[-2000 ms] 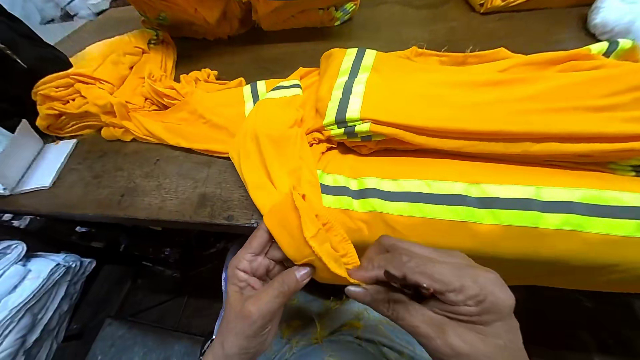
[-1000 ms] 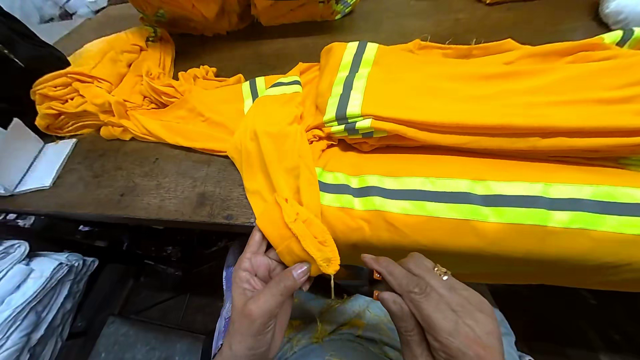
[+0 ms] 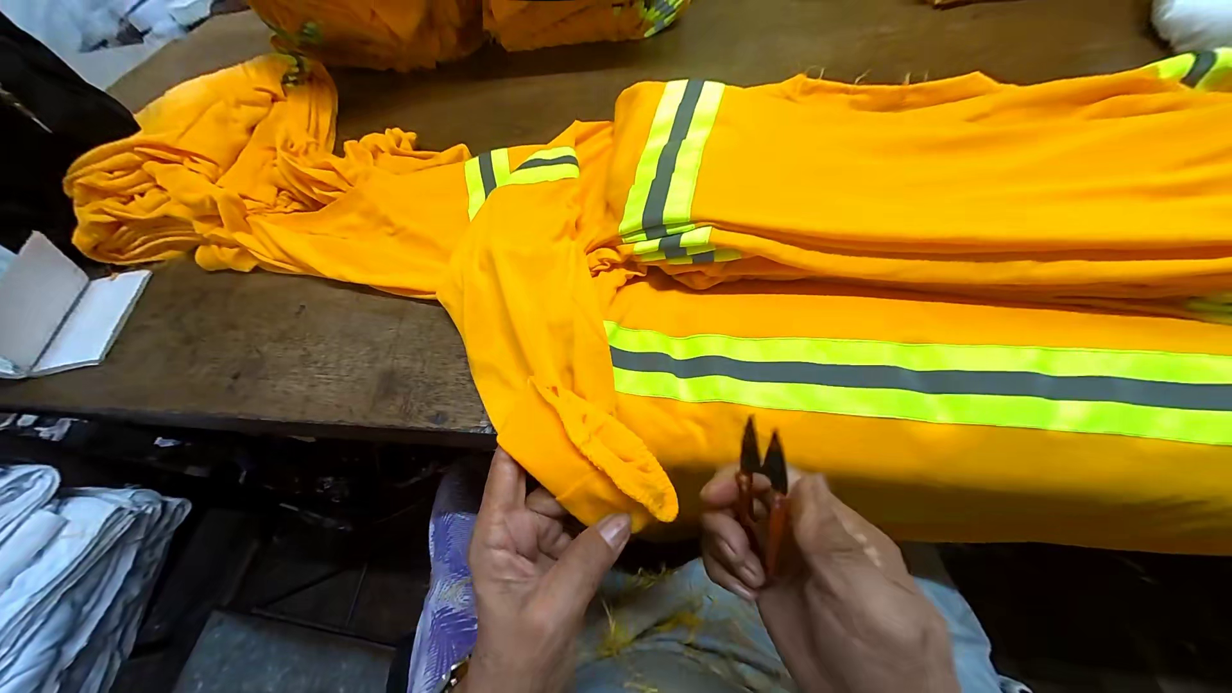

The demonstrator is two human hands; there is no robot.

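My left hand [image 3: 549, 568] holds the cuff end of an orange garment sleeve [image 3: 539, 337] that hangs over the table's front edge, thumb on top near the hem. To its right, my right hand [image 3: 818, 577] grips small thread snips [image 3: 762, 481], their two dark blades pointing up and apart, close to the sleeve end but not touching it. The orange garments [image 3: 914, 183] with lime and grey reflective tape [image 3: 914, 380] lie across the table, and one length trails left into a crumpled heap [image 3: 192, 183].
The wooden table [image 3: 289, 356] carries an open notebook [image 3: 82, 308] at left and orange bundles [image 3: 375, 29] at the back. Folded white cloths [image 3: 77, 577] are stacked below its left front edge. Thread scraps [image 3: 635, 616] lie on my lap.
The snips, mostly hidden in my right hand before, now show with blades upward. The loose thread that hung from the sleeve end one second ago no longer shows. My left hand keeps its hold.
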